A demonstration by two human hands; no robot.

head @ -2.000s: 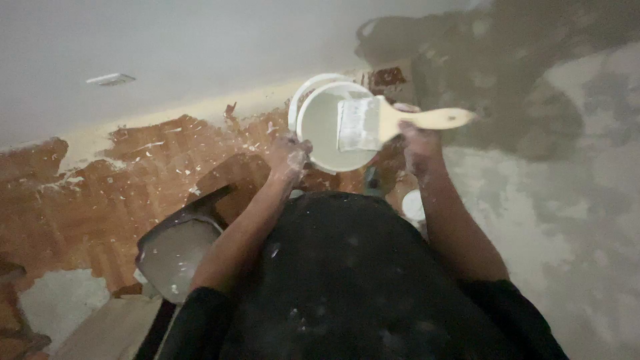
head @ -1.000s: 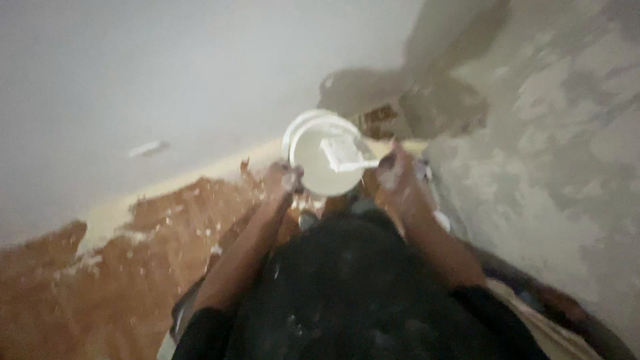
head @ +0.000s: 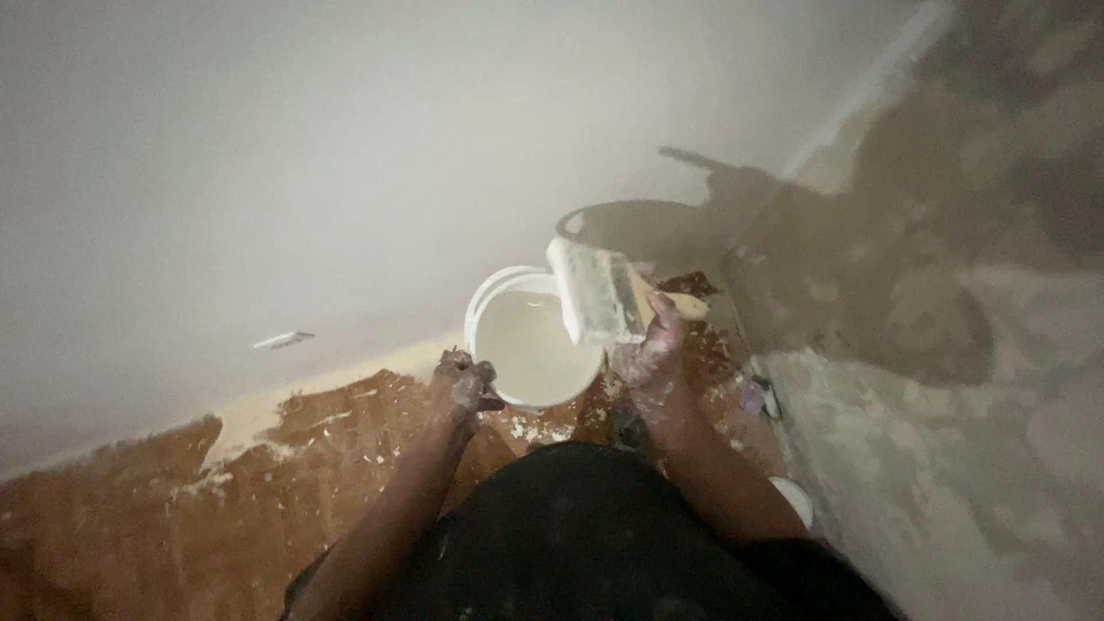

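My left hand (head: 466,379) grips the near left rim of a white plastic bucket (head: 539,345), which holds a pale, milky liquid. In my right hand (head: 660,341) is a wide flat paintbrush (head: 604,293) with a light wooden handle. Its bristles are coated in white and lie over the right part of the bucket's mouth, pointing left. Whether they touch the rim cannot be told. Pale splashes cover both hands.
A white wall (head: 345,172) rises ahead, bearing a small white fitting (head: 285,340). Patchy grey plaster covers the wall at the right (head: 931,448). The brown floor (head: 328,466) is splattered white. A round white object (head: 792,500) sits beside my right forearm.
The brush has come up from inside the bucket's mouth to over its right side, showing more of the liquid. Both hands keep their hold. The view has shifted.
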